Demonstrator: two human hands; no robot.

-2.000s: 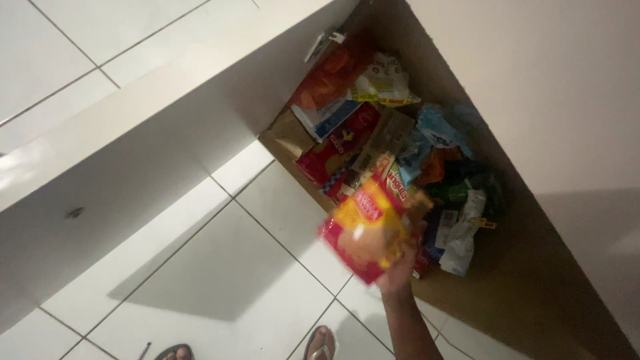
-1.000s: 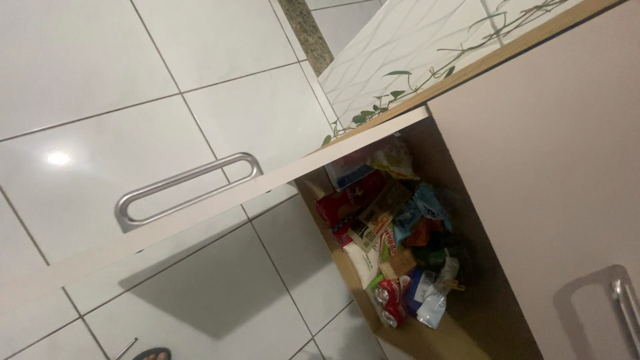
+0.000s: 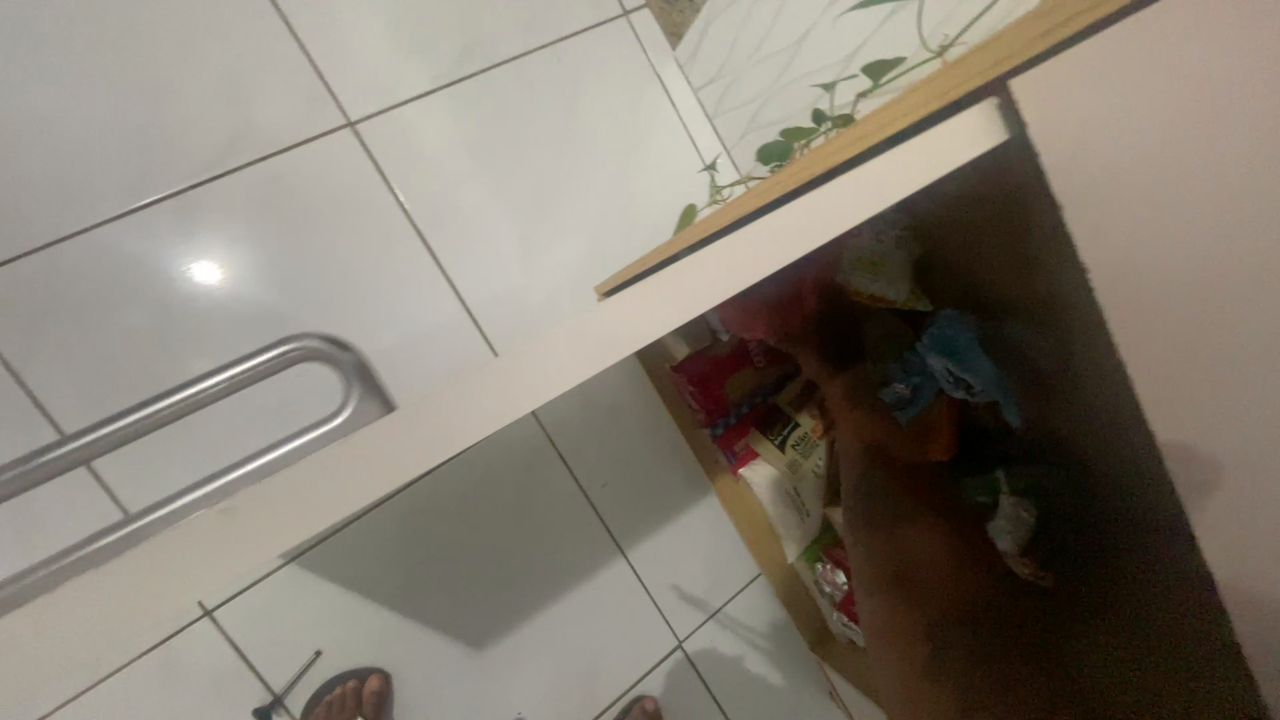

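My right hand (image 3: 825, 345) reaches deep into the open drawer (image 3: 560, 370), its forearm coming in from the lower right. Dim and blurred, the hand is at a pinkish-red package (image 3: 780, 305); whether its fingers grip it is not clear. Beside the hand lie a red food packet (image 3: 725, 385) and a white and yellow bag (image 3: 885, 265). Crumpled blue plastic (image 3: 960, 355) is to the right of the wrist. Left of the forearm are a cream packet with writing (image 3: 795, 445), a white packet (image 3: 780, 505) and a red and silver wrapper (image 3: 835, 590). My left hand is out of view.
A metal handle (image 3: 200, 400) projects from the drawer front. Above the drawer runs a wood-edged countertop (image 3: 850, 155) with a trailing green vine (image 3: 780, 150). A pale cabinet panel (image 3: 1150, 250) stands at the right. Sandalled feet (image 3: 350, 695) are on the tiled floor.
Two seconds ago my right hand held a red and yellow packet above the drawer; one second ago no hand showed. Now the hand and forearm are inside the drawer. The view has shifted.
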